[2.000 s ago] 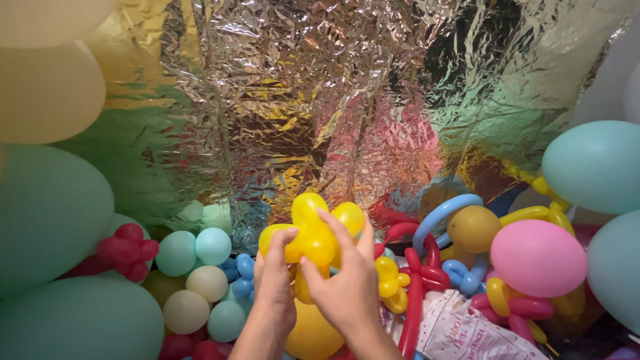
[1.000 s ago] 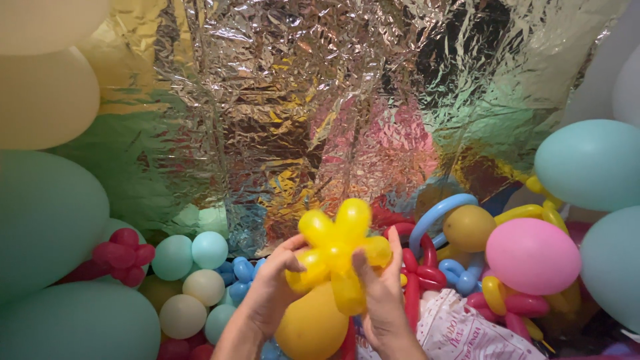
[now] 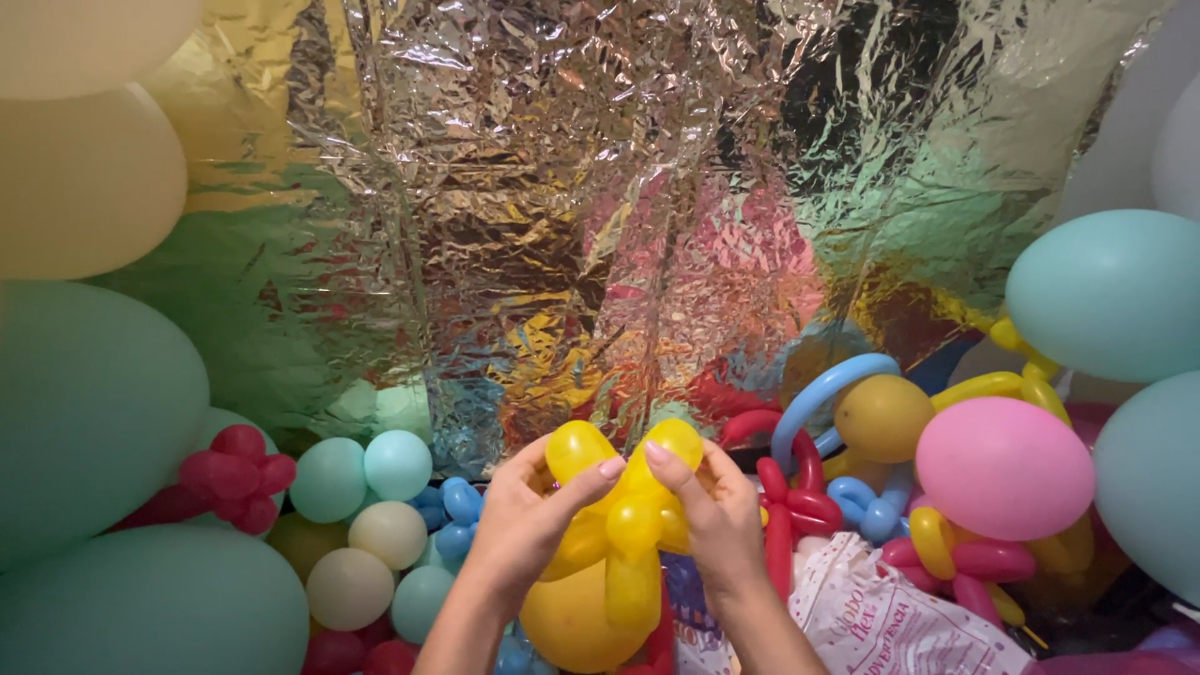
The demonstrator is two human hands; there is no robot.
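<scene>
A twisted yellow balloon flower (image 3: 634, 525) with rounded petals is held low in the middle of the view. My left hand (image 3: 536, 511) grips its left side, thumb laid against the upper left petal. On the other side my right hand (image 3: 710, 511) holds the upper right petal, thumb on top and fingers behind. A small round bubble shows at the flower's centre, and one long petal points down. Behind and below it is a round mustard-yellow balloon (image 3: 572, 623), partly covered by the flower.
Crinkled metallic foil (image 3: 600, 206) hangs in front. Large teal balloons (image 3: 94, 412) crowd the left; a pink balloon (image 3: 1005, 468) and a teal one (image 3: 1111, 295) stand right. A red balloon flower (image 3: 238, 476), a looped blue balloon (image 3: 825, 403) and a printed plastic bag (image 3: 891, 609) lie nearby.
The yellow flower has been turned and lowered between my hands. Both thumbs, lower on the flower a second ago, now rest at its two upper petals.
</scene>
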